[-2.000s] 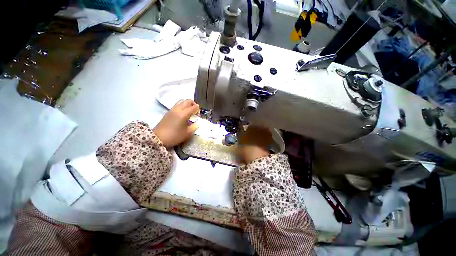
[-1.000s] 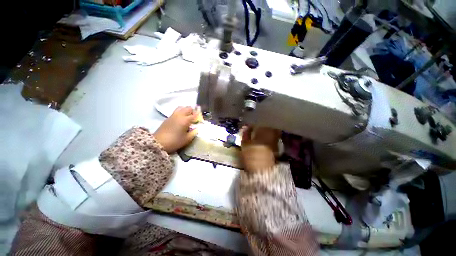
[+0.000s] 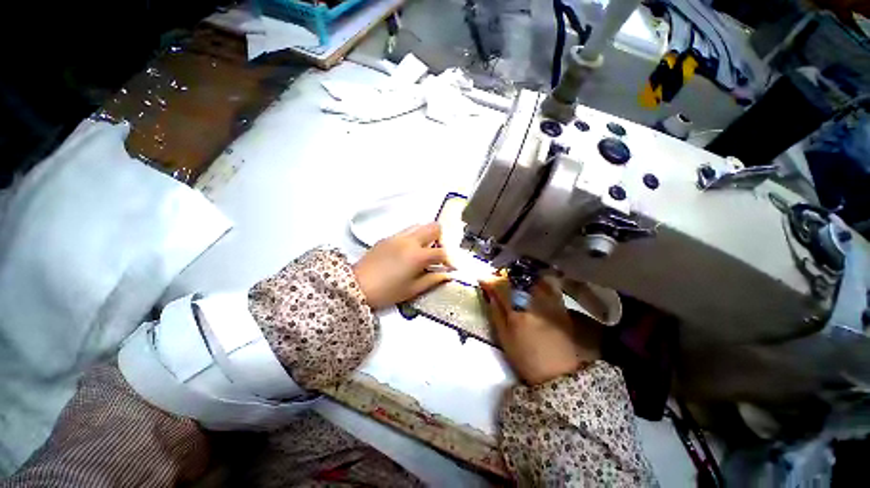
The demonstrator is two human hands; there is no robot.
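Observation:
The sewing machine head (image 3: pixel 572 181) stands over the pale metal bed (image 3: pixel 458 310). A white narrow strip (image 3: pixel 380 217) curves out on the table behind my left hand; a white loop (image 3: pixel 593 301) also shows right of my right hand. My left hand (image 3: pixel 405 267) lies left of the needle, fingertips down on the work at the bed. My right hand (image 3: pixel 536 329) lies right of it, fingertips close to the presser foot (image 3: pixel 520 286). Fabric under the fingers is glared out, so their grip is hard to tell. White bands (image 3: pixel 215 348) loop around my left forearm.
A large white work pile (image 3: pixel 95 248) lies at the left. Loose white pieces (image 3: pixel 410 93) lie at the table's far side. A blue basket (image 3: pixel 320 17) stands beyond. A dark slim tool (image 3: pixel 699 446) lies right of my right sleeve.
The view has shifted, so the machine appears further right. My right hand has come forward from beneath the machine arm to the presser foot, its fingers now nearer my left hand.

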